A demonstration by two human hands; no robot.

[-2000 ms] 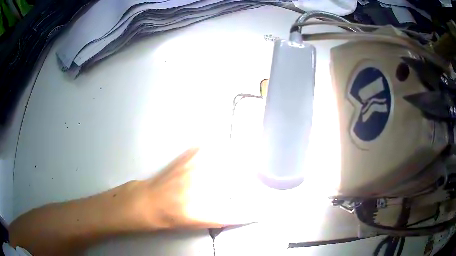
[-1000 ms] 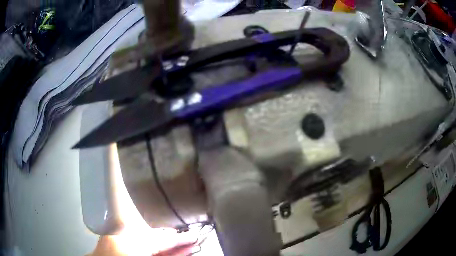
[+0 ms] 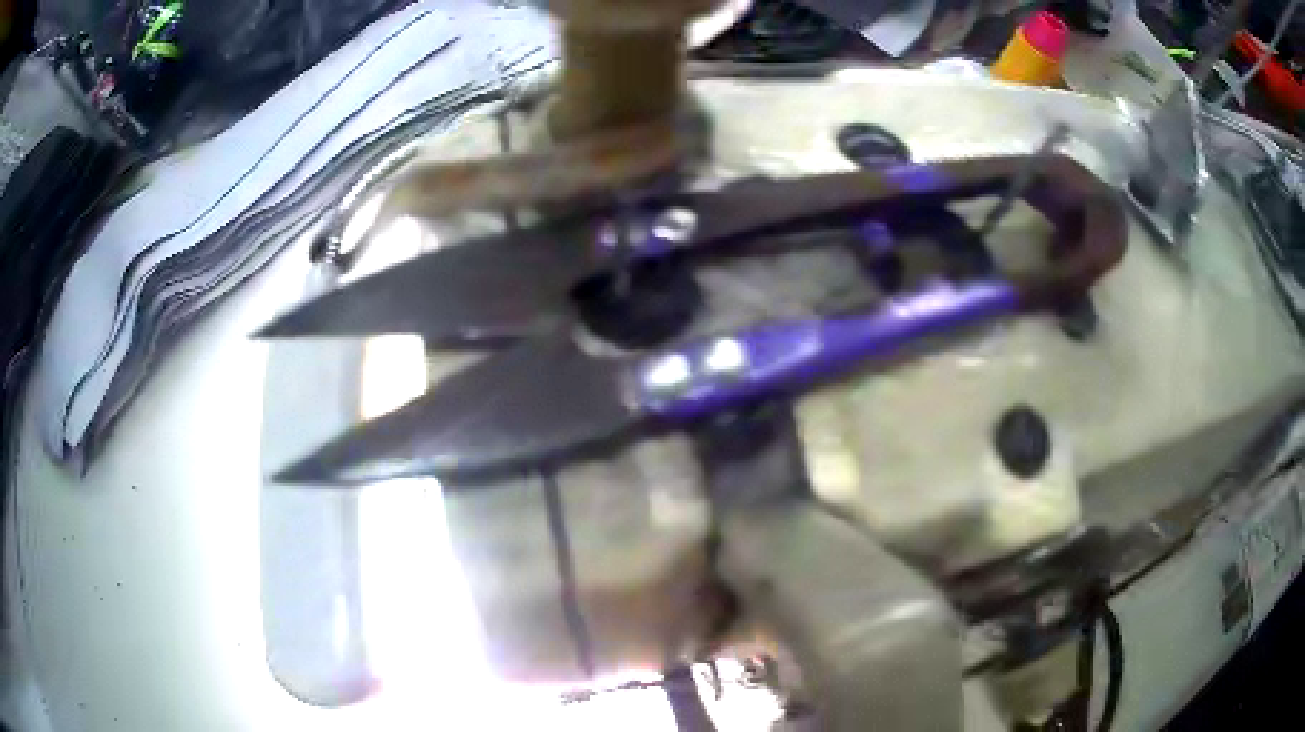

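Neither of my hands can be made out; the bottom of the picture near the needle area is washed out by glare. The cream sewing machine head [image 3: 916, 472] fills the middle and right. Black thread snips with purple-marked handles [image 3: 844, 343] lie on top of it, blades apart and pointing left. A grey lamp bar [image 3: 312, 572] stands left of the head, partly behind the blade tips. A stack of light grey cut panels with dark edge lines [image 3: 215, 229] lies at the upper left.
A blurred metal post [image 3: 623, 86] rises from the head behind the snips. A yellow and pink object [image 3: 1033, 50] is at the upper right. Dark fabric [image 3: 50, 215] lies at the far left. The white table [image 3: 129, 572] shows at the lower left.
The view has swung from the white table onto the machine head, then shifted slightly. The fingers seen at the bottom a second ago are no longer visible. The snips appear farther right.
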